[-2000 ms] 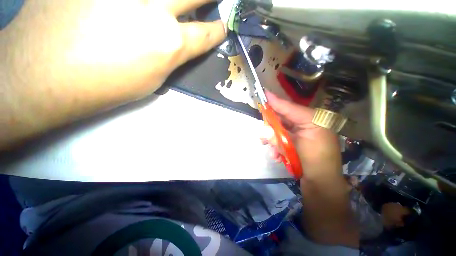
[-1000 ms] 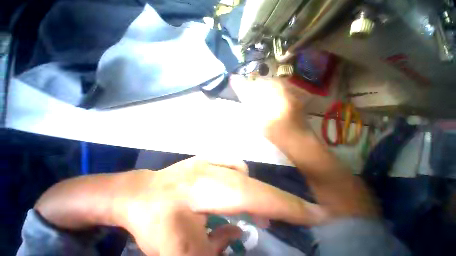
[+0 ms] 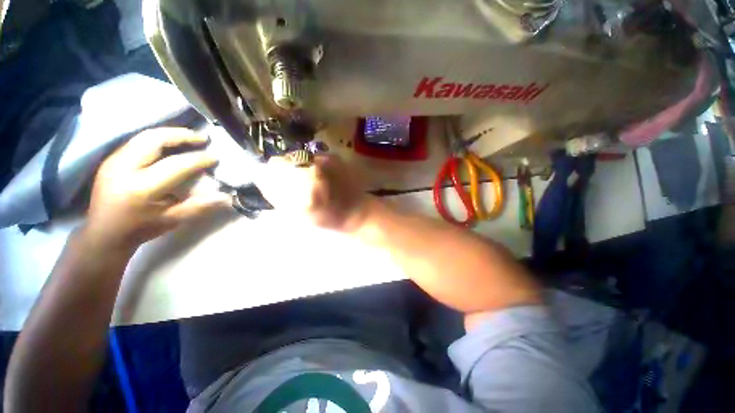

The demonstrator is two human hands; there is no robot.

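Note:
Pale grey-blue cloth (image 3: 121, 101) with dark edges lies left of the needle area (image 3: 270, 137). My left hand (image 3: 141, 189) is at this cloth, fingers spread towards the needle; whether they pinch it is unclear. A small dark piece (image 3: 251, 200) lies just beyond my left fingertips, between my hands. My right hand (image 3: 334, 193) is bent and blurred, just right of the needle area, by the brassy knurled screw (image 3: 301, 157). Its fingertips and anything in them cannot be made out. Scissors (image 3: 467, 189) with red and yellow handles lie right of my right hand.
The sewing machine head (image 3: 363, 60) spans the top. A lit phone or display (image 3: 387, 133) sits on a red pad behind my right hand. Greenish snips (image 3: 525, 198) and a navy cloth strip (image 3: 560, 202) lie on the right. The white table's front edge crosses below my hands.
The red-handled scissors were in my right hand two seconds ago; scissors now lie at right. My left hand has moved from above my lap to the cloth. The view has shifted, showing more of the machine.

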